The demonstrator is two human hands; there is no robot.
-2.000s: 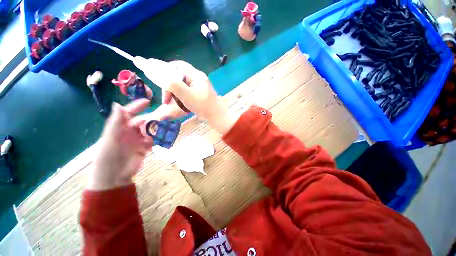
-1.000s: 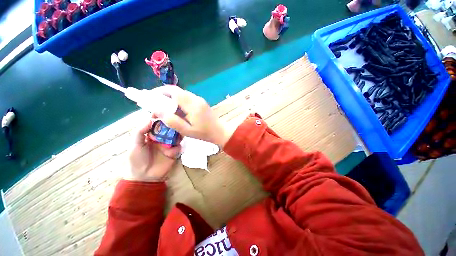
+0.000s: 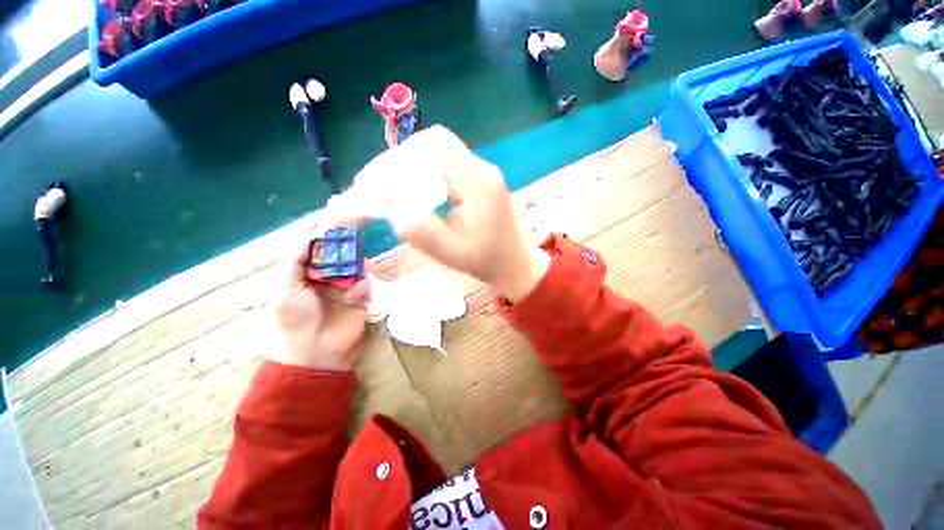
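My left hand (image 3: 316, 321) holds a figurine body (image 3: 336, 256) with its blue-black checked side facing up and a bit of red below. My right hand (image 3: 461, 212) is closed around the white glue bottle (image 3: 399, 186), which is overexposed. The bottle's nozzle points down and left toward the body; its tip is hard to make out against the bright cardboard, so contact cannot be told. A crumpled white tissue (image 3: 419, 308) lies on the cardboard mat (image 3: 166, 383) just right of my left hand.
The green belt (image 3: 207, 176) carries red-topped bodies (image 3: 621, 47) and single black limb parts (image 3: 313, 124). A blue tray of red-topped bodies (image 3: 259, 36) is at the upper left. A blue tray (image 3: 714, 197) heaped with black parts (image 3: 838, 155) is at right, above a lower blue crate (image 3: 823, 419).
The belt parts and trays sit further right in view. The left hand now holds the checked body more upright. The right hand has moved right and up, with the bottle nozzle tilted further down.
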